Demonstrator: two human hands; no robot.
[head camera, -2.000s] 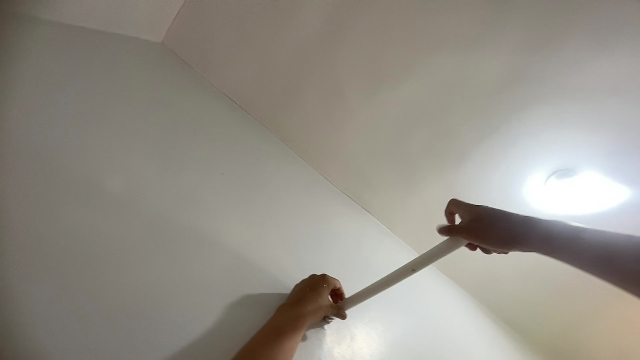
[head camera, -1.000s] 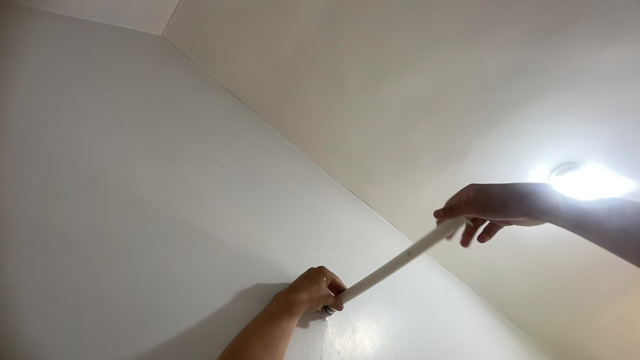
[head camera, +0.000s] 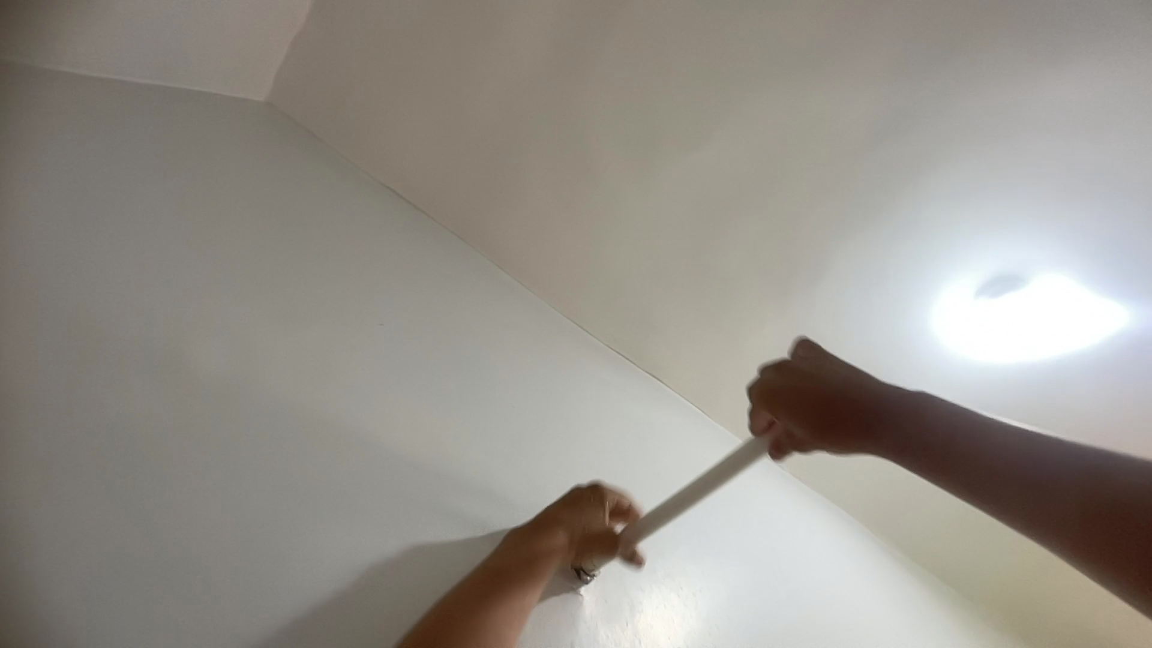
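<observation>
A slim white rod or tube (head camera: 697, 490) runs slantwise between my two hands in front of the wall. Its lower end is in the fingers of my left hand (head camera: 598, 526), close to the wall. My right hand (head camera: 810, 400) is closed around the upper end, higher and to the right. Just below my left hand a small metal fitting (head camera: 585, 573) shows at the wall, partly hidden by the fingers; its exact kind cannot be told.
The pale wall (head camera: 225, 315) fills the left side and meets the ceiling (head camera: 630, 180) along a slanting edge. A bright ceiling lamp (head camera: 1030, 319) shines at the right, above my right forearm.
My right hand, whose fingers were partly spread at the rod's upper end a second ago, is now closed around it. My left hand stays at the lower end.
</observation>
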